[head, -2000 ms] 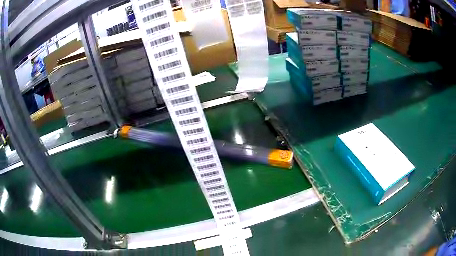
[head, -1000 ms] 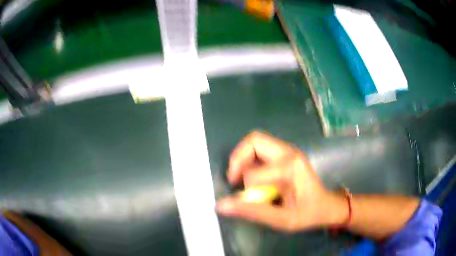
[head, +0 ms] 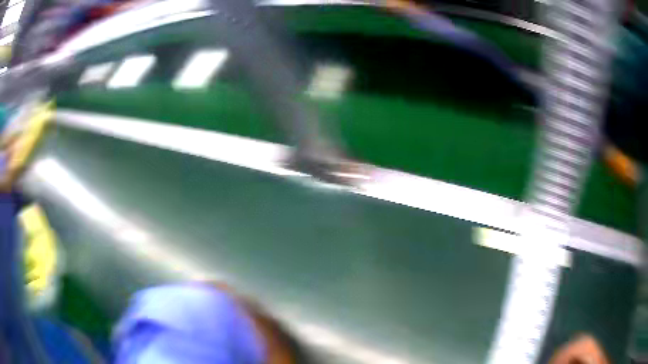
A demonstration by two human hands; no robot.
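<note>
The picture is strongly blurred. The long white label strip, with its ladder of dark bars, hangs across the green belt and rail and down over the bench at the right. A short pale tape piece lies crosswise under it at the rail. A small part of my right hand shows at the bottom edge, right of the strip; its fingers and anything in them are cut off. My left arm shows only as a blue sleeve and a bit of skin at the bottom; the left hand is out of the picture.
A grey metal upright stands on the white rail, before the green belt. The dark bar's orange end shows at the right. At the left edge are another person's dark blue clothing and yellow pieces, unclear.
The view has swung left, so the strip sits far right and the box and mat have left view. My right hand, earlier pinching something yellow, is now mostly below the bottom edge.
</note>
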